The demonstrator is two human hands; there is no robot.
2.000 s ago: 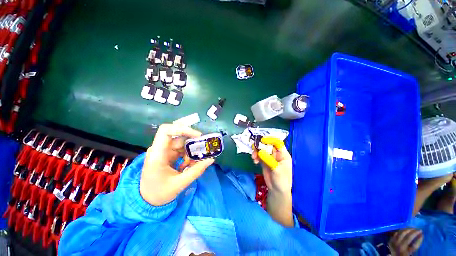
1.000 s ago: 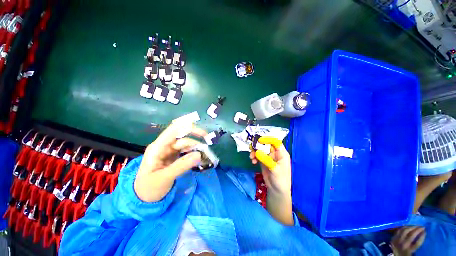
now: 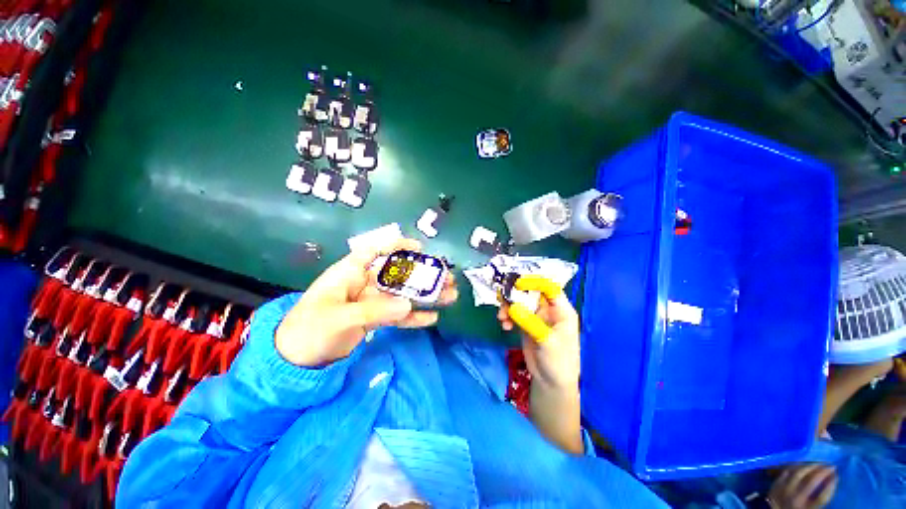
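Note:
My left hand (image 3: pixel 348 310) holds an open watch case (image 3: pixel 411 276) by its edges, its inside facing up, with a gold-yellow part at the left and a pale part at the right. My right hand (image 3: pixel 544 328), with yellow finger cots on two fingers, holds a small dark display module (image 3: pixel 505 288) at the edge of a crumpled white cloth (image 3: pixel 541 266). Two display modules lie beyond the hands, one at the left (image 3: pixel 428 222) and one at the right (image 3: pixel 484 239). Another open case (image 3: pixel 493 143) lies farther off on the green mat (image 3: pixel 219 149).
Rows of display modules (image 3: pixel 338 149) lie on the mat. Two bottles (image 3: pixel 539 218) stand beside a large blue bin (image 3: pixel 656 298). Trays of red pieces (image 3: pixel 129 348) are at the left and front left. At the right are a fan (image 3: pixel 869 303) and another person's hand (image 3: pixel 803 485).
The watch case in my left hand has turned around, so its gold-yellow part now lies at the left instead of the right. My right hand has hardly moved.

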